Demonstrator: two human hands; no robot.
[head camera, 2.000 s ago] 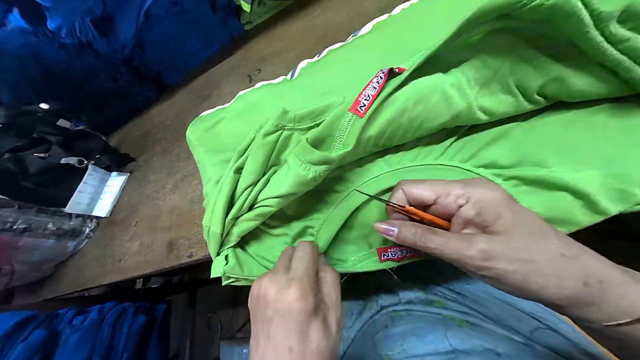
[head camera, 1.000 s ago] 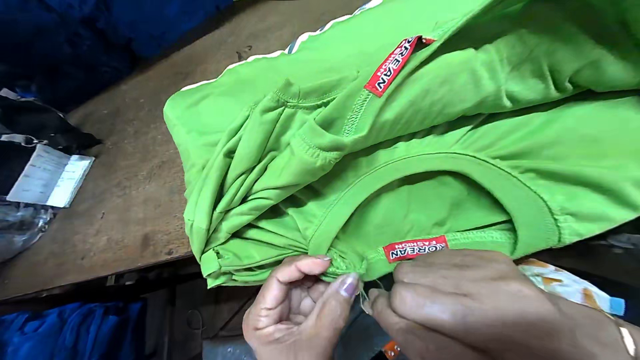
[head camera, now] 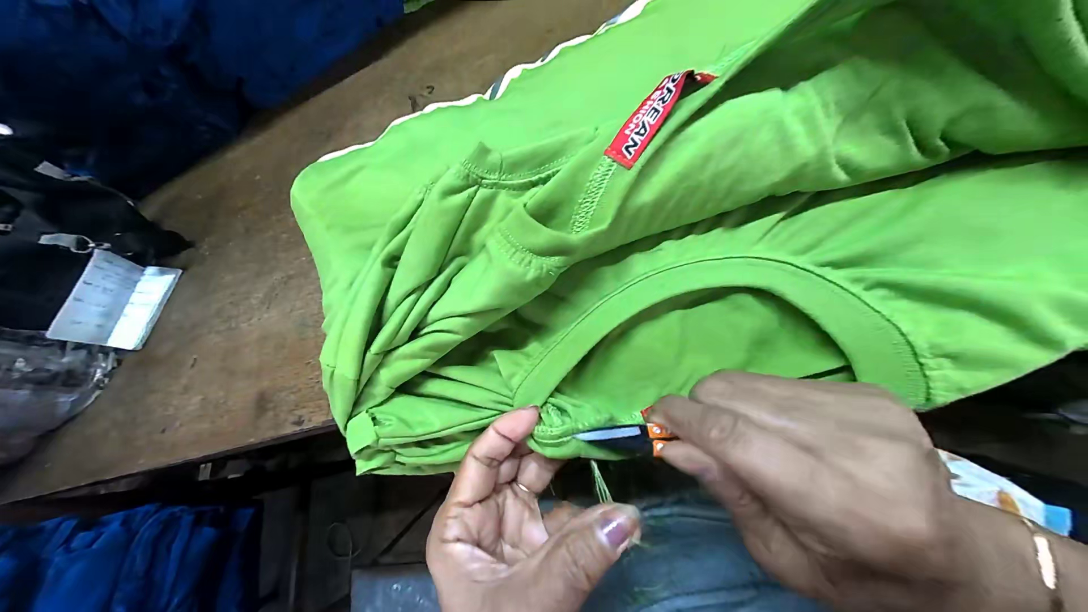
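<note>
A green knit shirt (head camera: pixel 722 272) lies with its ribbed round neckline near me, on top of more green garments (head camera: pixel 450 255). My right hand (head camera: pixel 799 467) holds thread snips with orange handles (head camera: pixel 659 438), their metal blades lying along the neckline's lower left edge. Below that edge, my left hand (head camera: pixel 518 527) touches the cloth with its fingertips, palm up and thumb apart. Loose green threads (head camera: pixel 601 483) hang between the fingers and the thumb. The neck label of the near shirt is mostly hidden by my right hand. A red label (head camera: pixel 650 119) shows on the garment behind.
The garments rest on a brown wooden table (head camera: pixel 229 314). At the left are black items with a white paper tag (head camera: pixel 115 297) and clear plastic (head camera: pixel 51 374). Blue cloth is piled at the upper left (head camera: pixel 170 68) and lower left (head camera: pixel 127 557). Blue denim (head camera: pixel 722 552) shows below my hands.
The orange snips, held above the neckline two seconds ago, are now at its lower edge. Since one second ago, their blades have come into view and my left thumb has moved apart from its fingers.
</note>
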